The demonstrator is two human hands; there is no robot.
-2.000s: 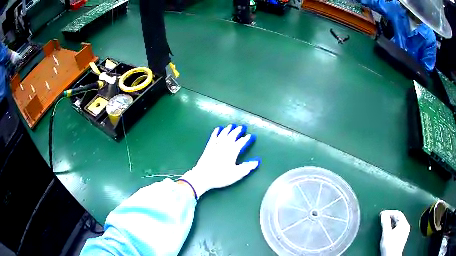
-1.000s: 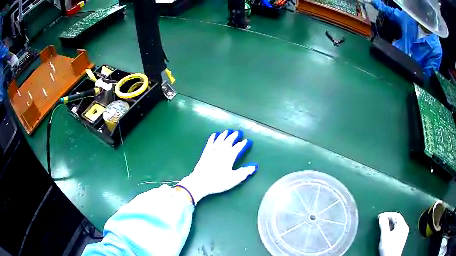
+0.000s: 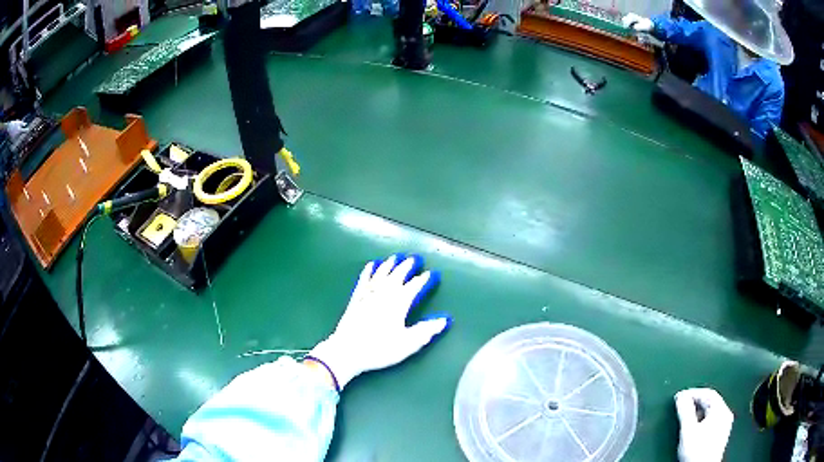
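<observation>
My left hand (image 3: 375, 316), in a white glove with blue fingertips, lies flat on the green bench with fingers spread and holds nothing. My right hand (image 3: 703, 424), in a white glove, rests at the lower right with its fingers curled; I cannot tell if anything is in them. The round translucent turntable (image 3: 547, 401) lies bare between my hands, touching neither. Thin solder wire (image 3: 271, 352) lies on the bench beside my left wrist.
At left stand the black tool tray (image 3: 237, 217) with a yellow ring (image 3: 222, 180) and soldering iron (image 3: 131, 200), and an orange carrier (image 3: 68, 185). A black post (image 3: 248, 90) rises behind. At right are a circuit board (image 3: 786, 239) and striped pot (image 3: 768, 397). A person sits beyond.
The whole view has shifted, so the bench and things on it appear lower and further left. Both hands keep their places on the bench. The person's gloved hand now shows at the far carrier.
</observation>
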